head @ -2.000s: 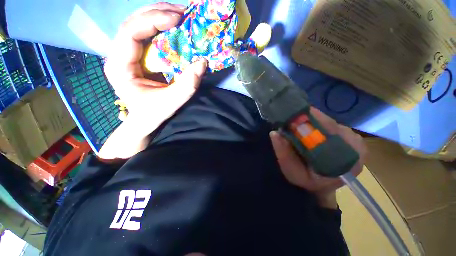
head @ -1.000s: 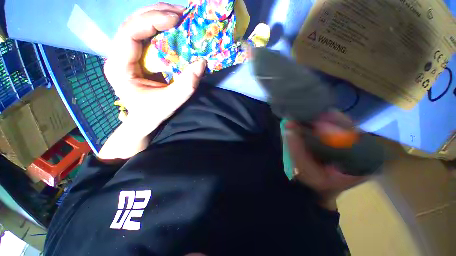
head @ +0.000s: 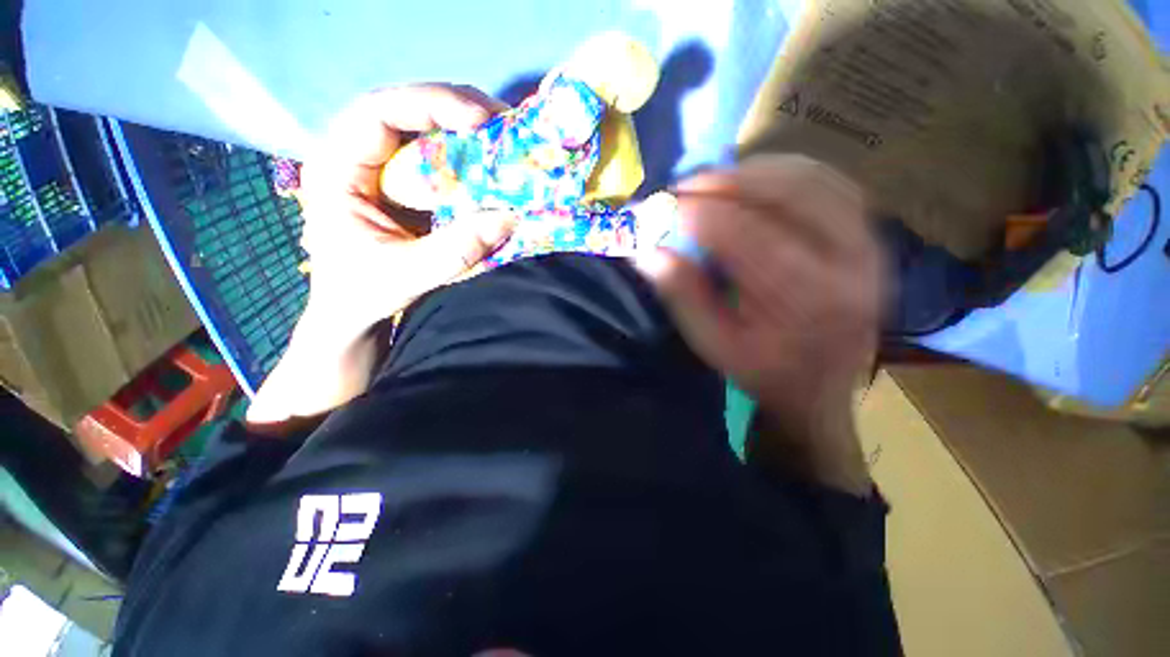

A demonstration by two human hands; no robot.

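Observation:
A yellow plush doll in bright floral cloth (head: pixel 520 161) is held above the table's near edge. My left hand (head: pixel 391 212) is closed round its left part, thumb on the cloth. My right hand (head: pixel 776 276) is blurred; its fingers are at the right end of the doll's clothed limb, and they hide that tip. It looks pinched between thumb and fingers. The dark glue gun (head: pixel 988 263) lies at the right, partly on the cardboard sheet (head: pixel 885 128), with its orange patch showing.
A blue table (head: pixel 295 64) lies beneath. A blue-green mesh crate (head: pixel 225 231) stands at left, with a cardboard box (head: pixel 103 315) and a red stool (head: pixel 154 411) beyond it. An open cardboard box (head: pixel 1001 475) is at lower right. A black cord loops near the gun.
The glue gun has left my right hand and lies on the table side at right. My right hand has moved left to the doll. More of the doll's yellow parts now show.

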